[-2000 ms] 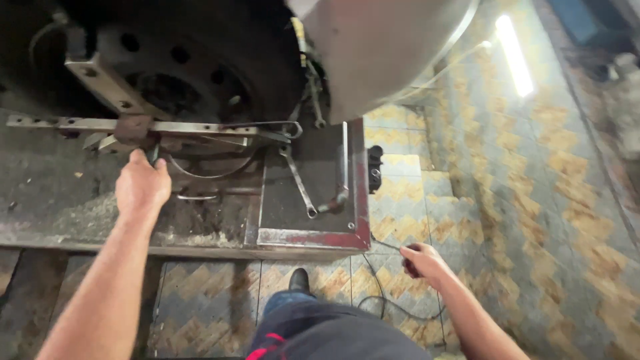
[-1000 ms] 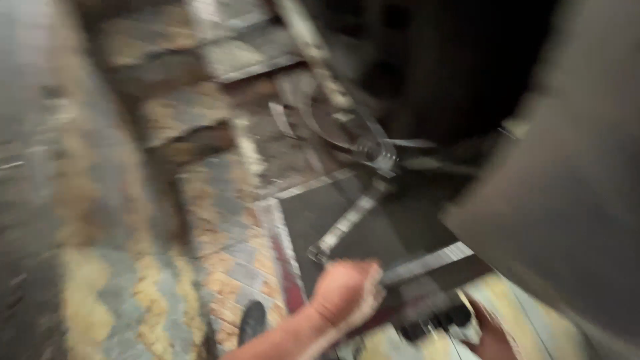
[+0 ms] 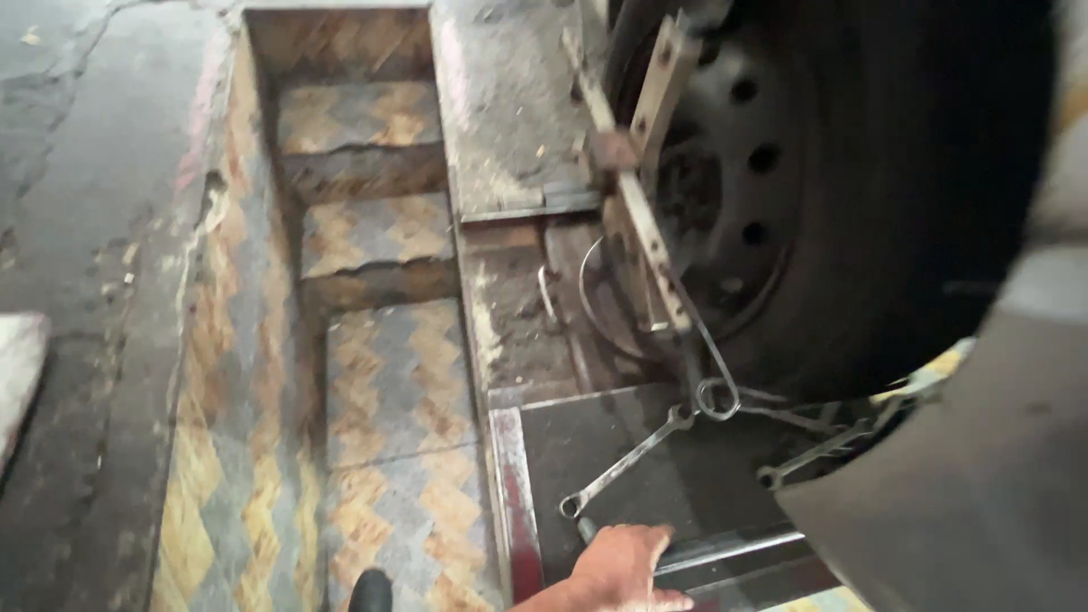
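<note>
In the head view my left hand point(image 3: 625, 557) is at the bottom centre, over the near edge of a dark metal tray point(image 3: 629, 450) with a red rim. A dark tool handle point(image 3: 586, 530) shows by its fingertips; whether it is gripped cannot be told. Just beyond lies a combination wrench point(image 3: 627, 461). Another wrench point(image 3: 816, 455) lies farther right, partly under a curved metal panel. A clamp of perforated metal bars point(image 3: 653, 242) stands against a vehicle wheel point(image 3: 756, 161). A metal wire loop point(image 3: 718, 399) hangs at its lower end. My right hand cannot be made out.
Tiled steps point(image 3: 382, 229) lead down into a pit on the left, beside a concrete ledge point(image 3: 518, 93). The curved metal panel point(image 3: 960, 476) bulges in at the right. A dark shoe tip point(image 3: 371, 591) shows at the bottom.
The view has swung round strongly. My left hand, at the clamp two seconds ago, is now over the near tray edge. The right hand, earlier holding a cable, has left view.
</note>
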